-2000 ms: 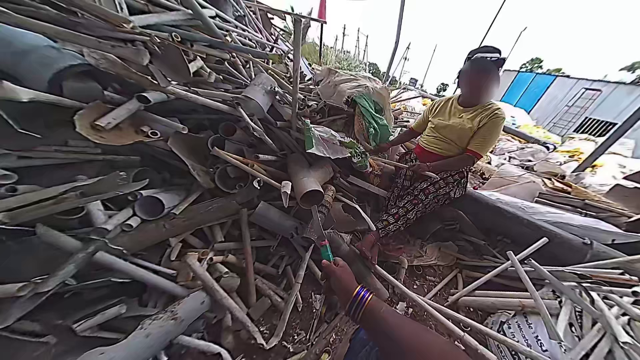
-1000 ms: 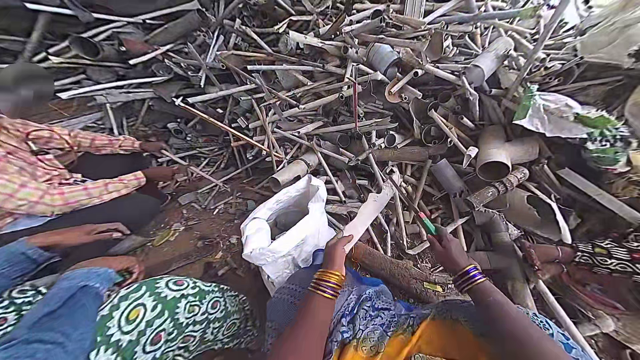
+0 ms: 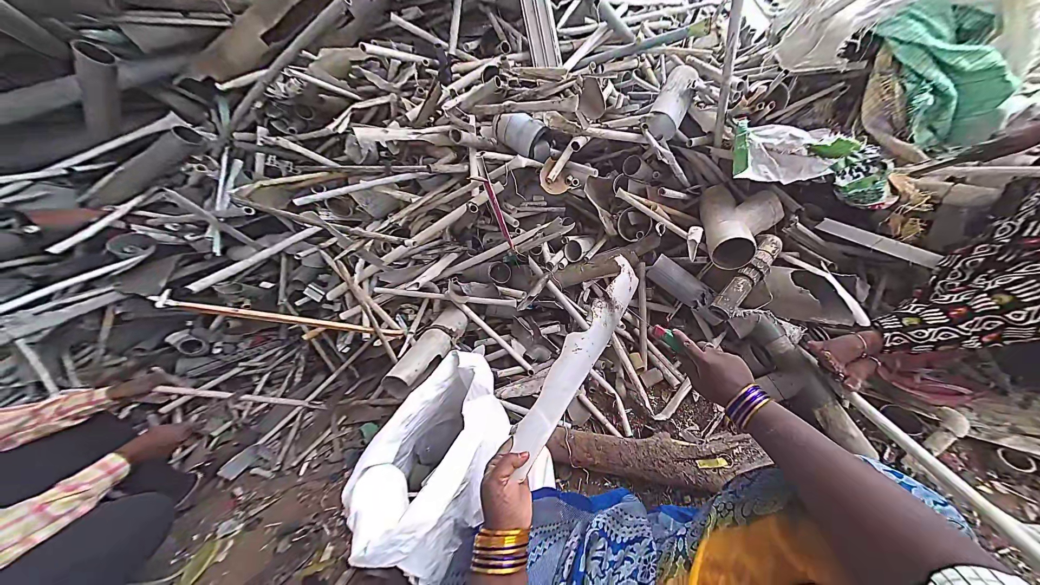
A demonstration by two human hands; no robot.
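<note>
My left hand (image 3: 507, 492) grips the lower end of a long broken piece of white plastic pipe (image 3: 569, 370), which slants up and to the right over the scrap heap. Dirt marks its upper end. To the right, my right hand (image 3: 719, 370) is closed on a tool with a green and red handle (image 3: 668, 337); the tool's working end cannot be made out. An open white sack (image 3: 382, 496) stands just left of my left hand, with dull pieces inside. Under the pipe piece, a thick brown log (image 3: 650, 459) lies in front of my lap.
A large heap of scrap plastic pipes (image 3: 422, 203) spreads ahead, with a grey pipe fitting (image 3: 731, 231) at right. A co-worker's hands (image 3: 158, 443) are at lower left, near thin pipes. Another person's foot (image 3: 845, 357) rests at right beside a long pale pipe (image 3: 951, 479).
The view has swung widely. Two seconds ago only my right hand with the tool showed. Since one second ago, the white piece in my left hand stands out longer over the heap.
</note>
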